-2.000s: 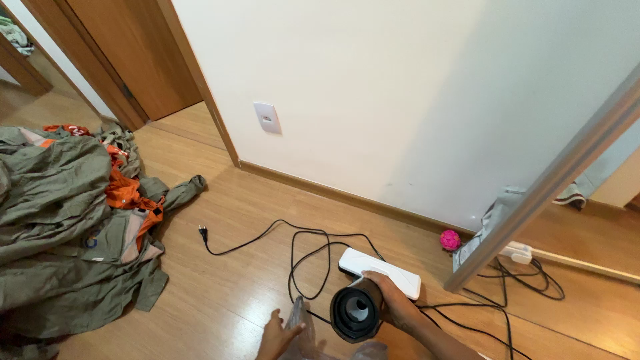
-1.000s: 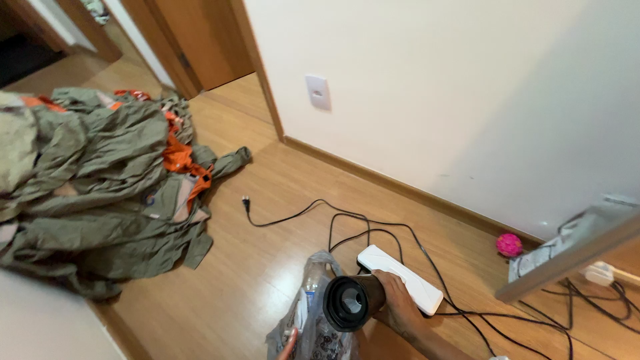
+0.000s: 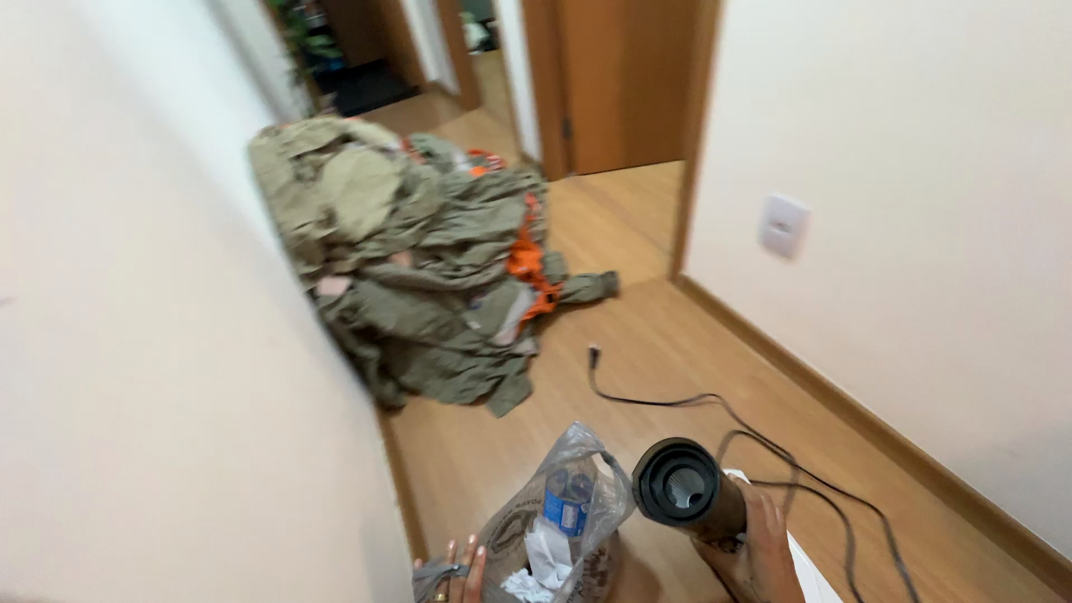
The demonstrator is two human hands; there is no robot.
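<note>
My right hand (image 3: 760,536) grips a dark cylindrical container (image 3: 691,494), its round black opening facing me and a pale ribbed piece visible inside. Beside it, to the left, is a translucent grey plastic bag (image 3: 536,502) with printing on it. My left hand (image 3: 456,578) holds the bag's left edge at the bottom of the view. Inside the bag are a plastic bottle with a blue label (image 3: 567,507) and crumpled white paper (image 3: 548,553). The container's mouth is close to the bag's right side.
A heap of olive-green clothes with orange parts (image 3: 419,268) lies against the left wall. A black power cord (image 3: 653,402) crosses the wooden floor toward a white object (image 3: 808,565), partly hidden behind my right hand. A wall outlet (image 3: 785,226) and a wooden door (image 3: 624,84) are beyond.
The view has swung left, bringing in the left wall. The bag, low in view at first, now stands raised and spread, with my left hand on its left edge. The container remains in my right hand.
</note>
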